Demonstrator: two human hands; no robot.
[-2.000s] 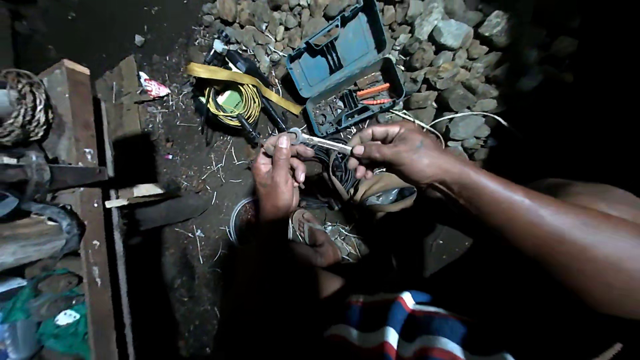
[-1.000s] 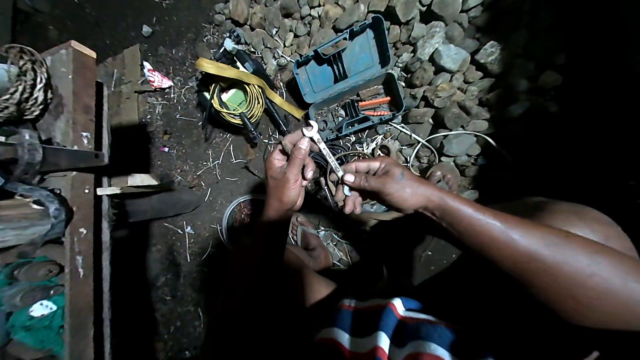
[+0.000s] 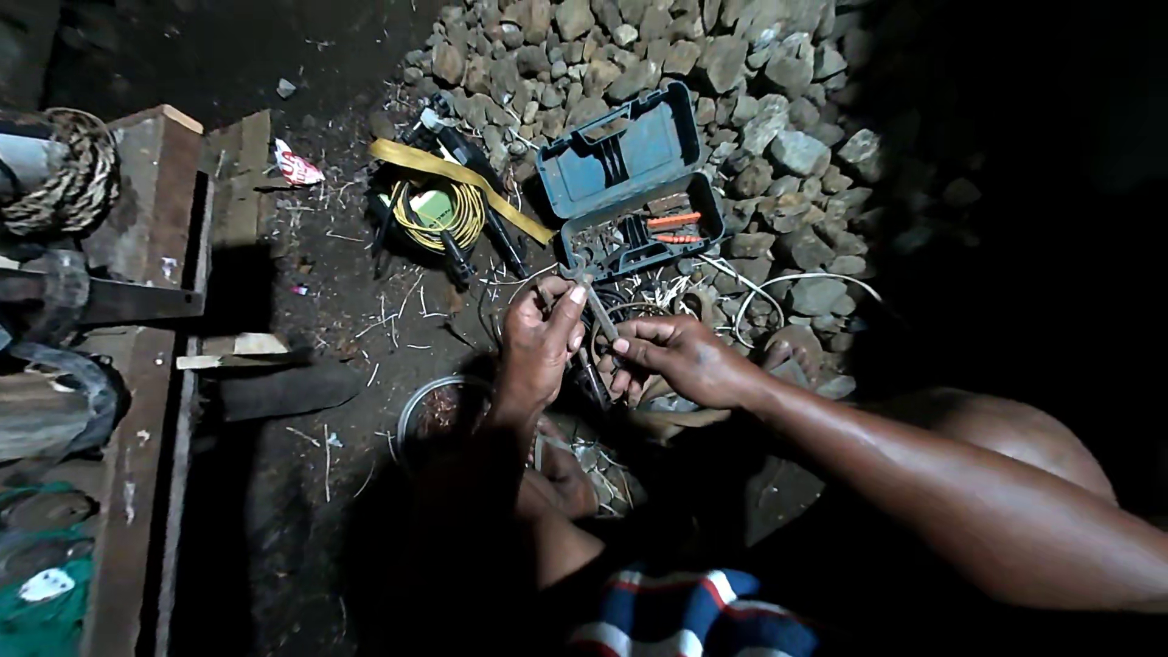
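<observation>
A metal wrench (image 3: 599, 310) slants between my two hands, its open jaw at the upper left. My left hand (image 3: 540, 347) pinches it just below the jaw with thumb and fingers. The other end is held by my right hand (image 3: 671, 358), between thumb and forefinger. Just beyond the jaw lies an open blue plastic toolbox (image 3: 620, 160), with orange-handled pliers (image 3: 673, 221) and small metal parts inside. Dark cables and a black tool, partly hidden, lie below my hands.
Left of the toolbox are a coiled yellow cable (image 3: 465, 219) and a yellow strap (image 3: 438, 162). A round container (image 3: 411, 411) stands by my foot. Stones (image 3: 798, 153) are heaped behind. A wooden frame (image 3: 137, 420) with a rope coil (image 3: 87, 182) fills the left side. White cable (image 3: 776, 285) curls at right.
Both hands keep hold of the wrench, whose angle has changed from nearly level two seconds ago to a steeper slant.
</observation>
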